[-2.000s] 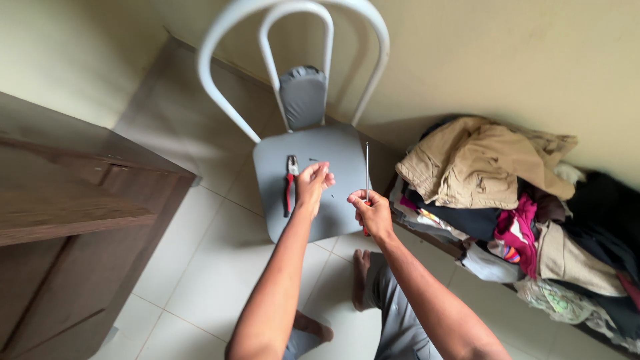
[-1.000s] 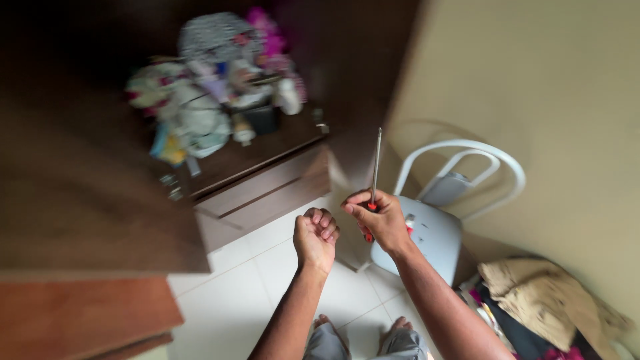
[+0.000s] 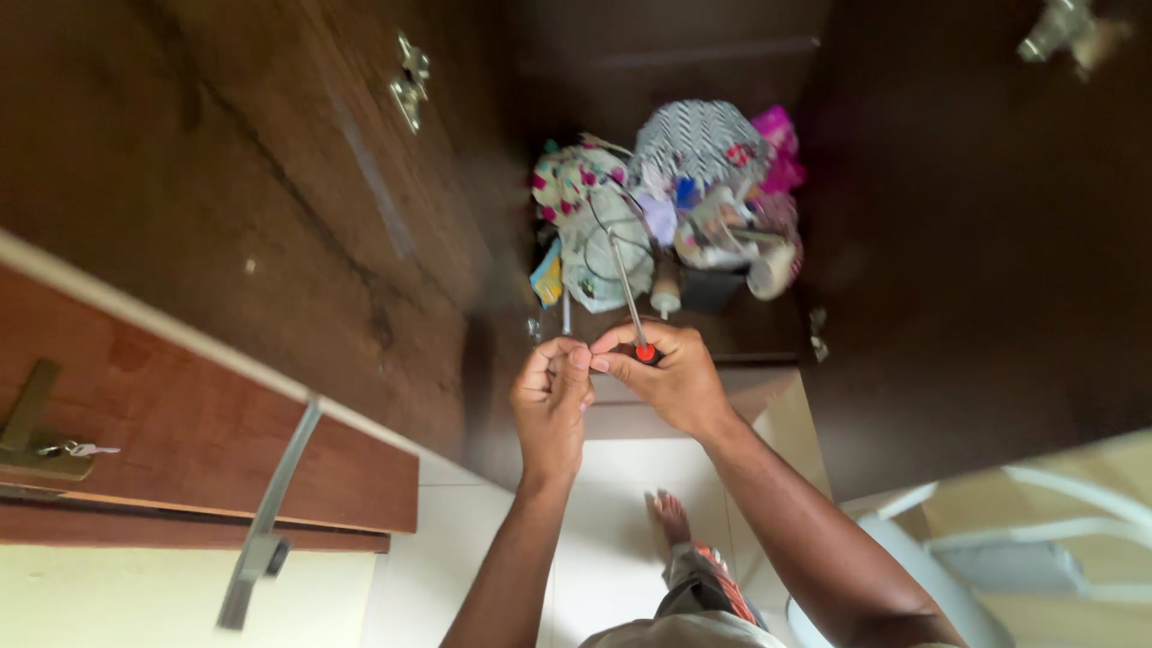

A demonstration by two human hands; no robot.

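Observation:
My right hand [image 3: 666, 369] is closed around the red and black handle of a screwdriver [image 3: 627, 283], whose metal shaft points up and away from me. My left hand [image 3: 553, 396] is beside it, thumb and fingers pinched together. The fingertips of both hands meet at the middle of the view; whether something small is between them cannot be made out. Both hands are in front of an open wooden wardrobe with bags and cloth items on its bottom shelf [image 3: 756, 337].
Wardrobe doors [image 3: 360, 270] with metal hinges [image 3: 411, 81] flank my hands. A reddish wooden door [image 3: 207, 387] with a handle and keys is at the left. The grey chair [image 3: 936, 585] stands at the lower right. A patterned cloth bag [image 3: 697, 139] lies inside.
The view has swung from the chair to the open wardrobe. My hands, apart a second ago, now touch at the fingertips. The screwdriver has stayed in my right hand.

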